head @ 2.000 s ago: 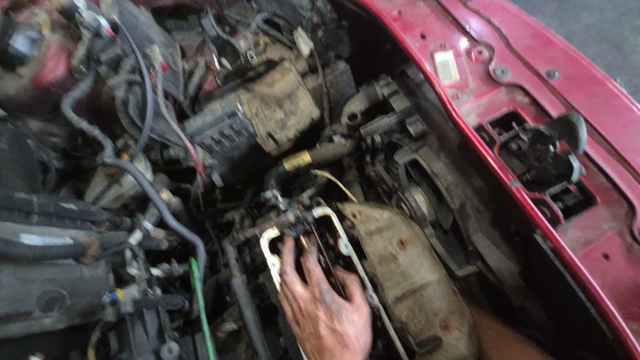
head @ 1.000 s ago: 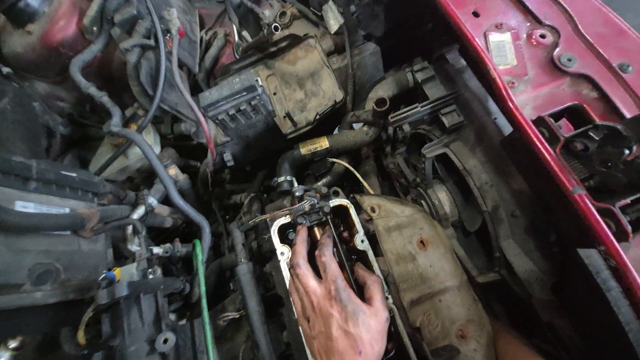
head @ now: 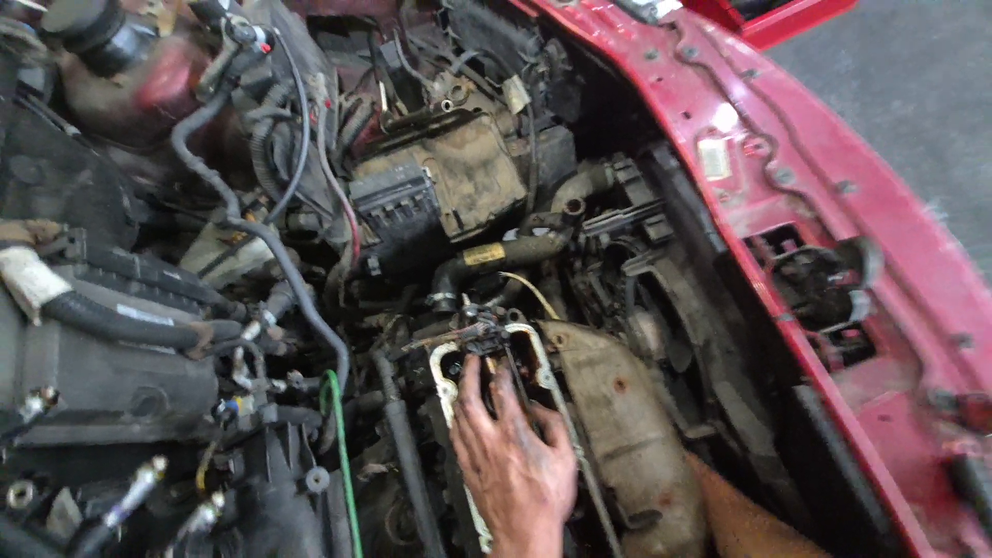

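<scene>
In the head view, my left hand [head: 515, 457] reaches up from the bottom edge, back of the hand upward and fingers spread and bent. Dark grime marks its skin. The fingers dip into the uncovered top of an engine cylinder head [head: 581, 457], whose pale rim runs along both sides of the hand. Their tips touch or nearly touch a dark metal part [head: 484, 333] at the far end; what lies under the palm is hidden. A bare forearm [head: 748, 515] passes beneath the rusty exhaust heat shield [head: 620, 434] on the right, and my right hand is hidden there.
A green cord [head: 343, 465] and a dark hose [head: 409, 465] run left of the head. Beyond it are a thick coolant hose [head: 515, 249] and a dusty black box [head: 480, 182]. The radiator fan shroud [head: 697, 333] and red front body panel [head: 814, 186] border the right side.
The view has shifted. My left hand stays over the cylinder head, with its fingertips near the same far-end part.
</scene>
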